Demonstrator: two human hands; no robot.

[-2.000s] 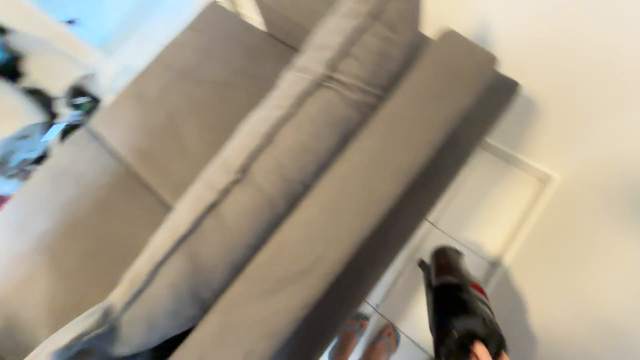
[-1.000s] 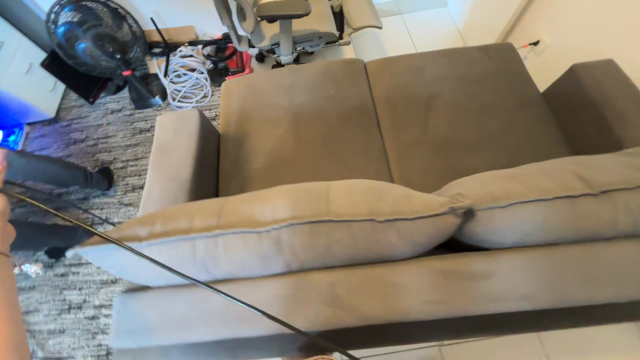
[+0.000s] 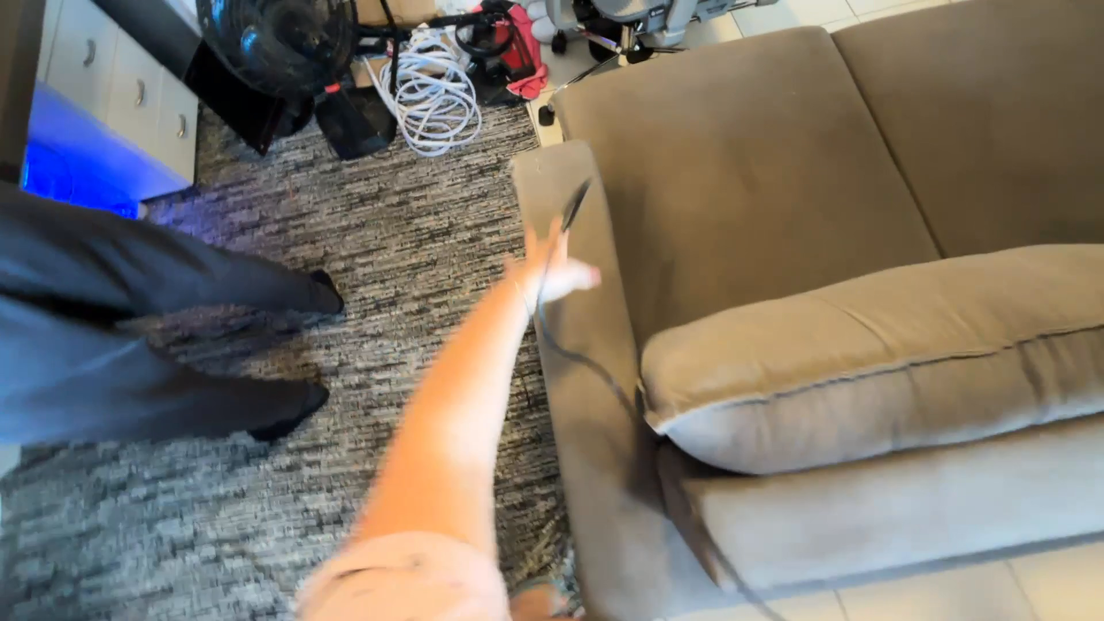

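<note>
My left hand (image 3: 556,263) is stretched out over the armrest (image 3: 565,371) of a grey-brown fabric sofa, fingers and thumb apart. A thin dark cord (image 3: 591,362) crosses the hand and wrist and makes a narrow bend just beyond the fingers; blur hides whether it touches them. From there the cord runs down over the armrest, past the corner of the back cushion (image 3: 862,362) and behind the sofa back to the bottom edge. My right hand is out of view.
At left stands another person, whose dark-trousered legs (image 3: 172,276) are on the grey patterned rug (image 3: 414,224). Beyond are a black fan (image 3: 280,43), a coiled white cable (image 3: 431,99), a white drawer unit (image 3: 125,90) and an office chair base (image 3: 634,39). The sofa seat (image 3: 733,164) extends right.
My left hand has moved from the left edge to over the armrest. The cord, stretched straight a second ago, now hangs slack and curved. My right hand, on a black device two seconds ago, has left view.
</note>
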